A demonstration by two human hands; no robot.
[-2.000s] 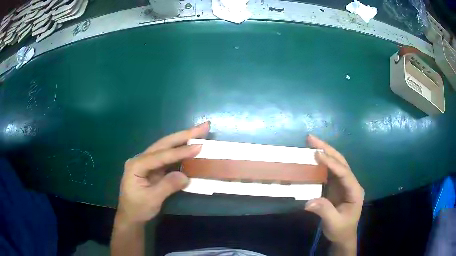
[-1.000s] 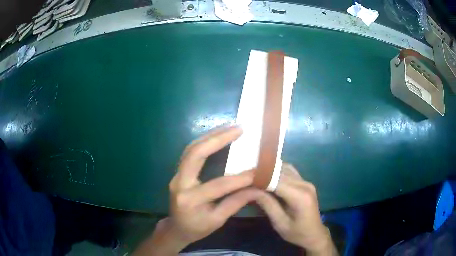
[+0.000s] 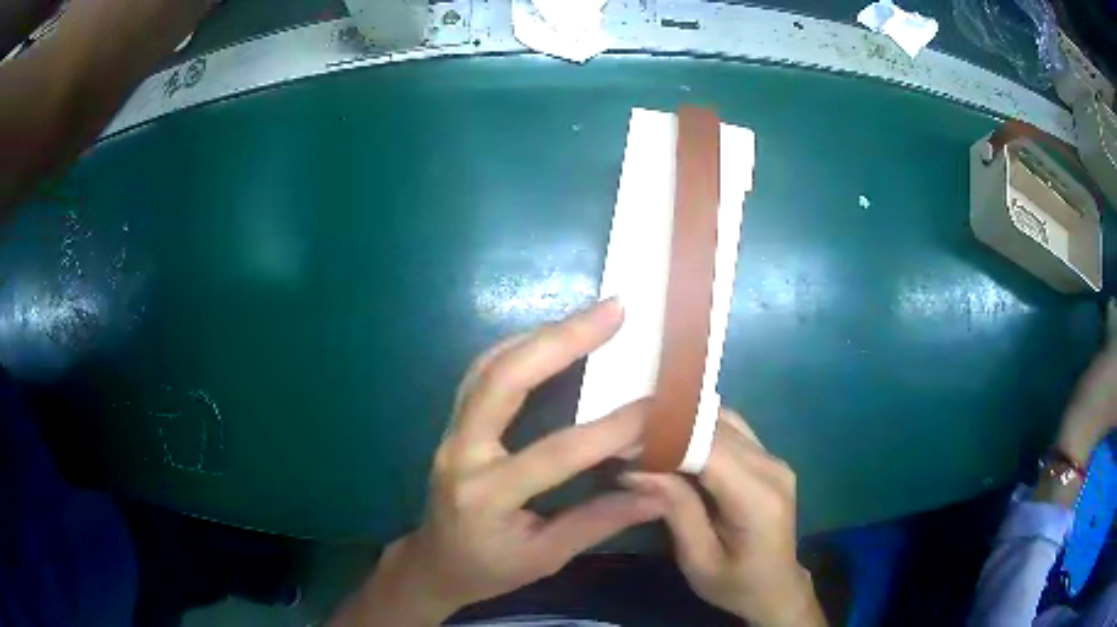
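Observation:
A cream housing (image 3: 631,270) stands lengthwise away from me, its narrow long side facing up. A brown strap (image 3: 693,270) runs along that side and bends over the near end. My left hand (image 3: 502,478) holds the housing's left side and near end, with the fingers along it. My right hand (image 3: 741,521) holds the near end from the right. The thumbs and fingertips meet at the strap's near end, so the fixing there is hidden.
Another cream housing (image 3: 1041,251) with a brown strap lies open at the right on the green bench (image 3: 368,245). A pale metal rail (image 3: 276,83) borders the far edge, with white scraps (image 3: 900,27) on it. Another person's arm (image 3: 74,86) reaches in upper left; another person's hand (image 3: 1090,398) shows at right.
The housing has turned from crosswise to lengthwise, then shifted slightly right and away. My hands have come together at its near end. Other people's arms have appeared at upper left and right.

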